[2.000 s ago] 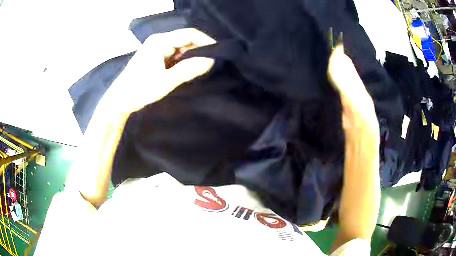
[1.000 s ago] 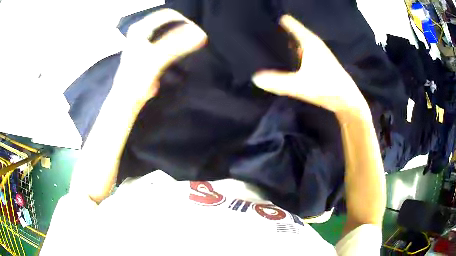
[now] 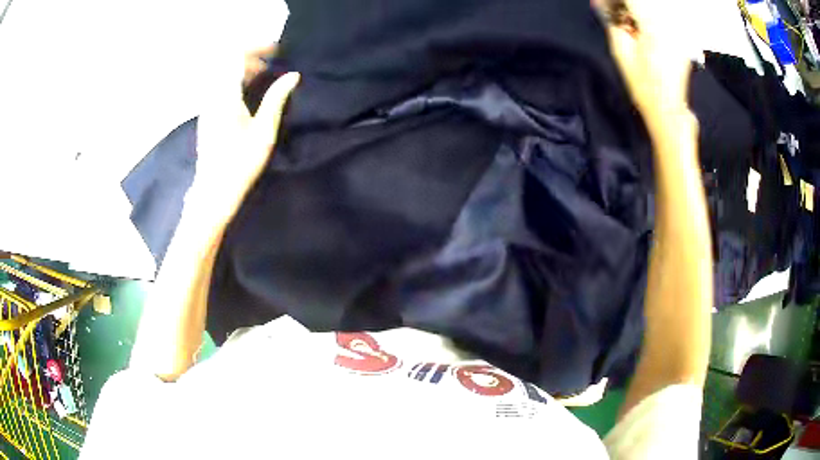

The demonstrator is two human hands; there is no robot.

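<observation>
A dark navy garment fills the middle, lying against my shirt front. Shinier bluish lining shows in folds at its centre and lower right, and a grey-blue flap sticks out at left. My left hand is at the garment's upper left edge, with dark cloth between thumb and fingers. My right hand is at the upper right edge of the garment, partly cut off by the top of the picture; its fingertips and anything in them are hidden.
The white worktable spreads to the left. Dark cloth pieces with pale paper tickets lie at right. A yellow wire-sided cart stands at lower left. A dark seat-like object is at lower right above the green floor.
My right hand has moved from the garment's middle up and right to the top edge. My left hand is slightly lower. The upper cloth is smoother, with a lining fold now across the middle.
</observation>
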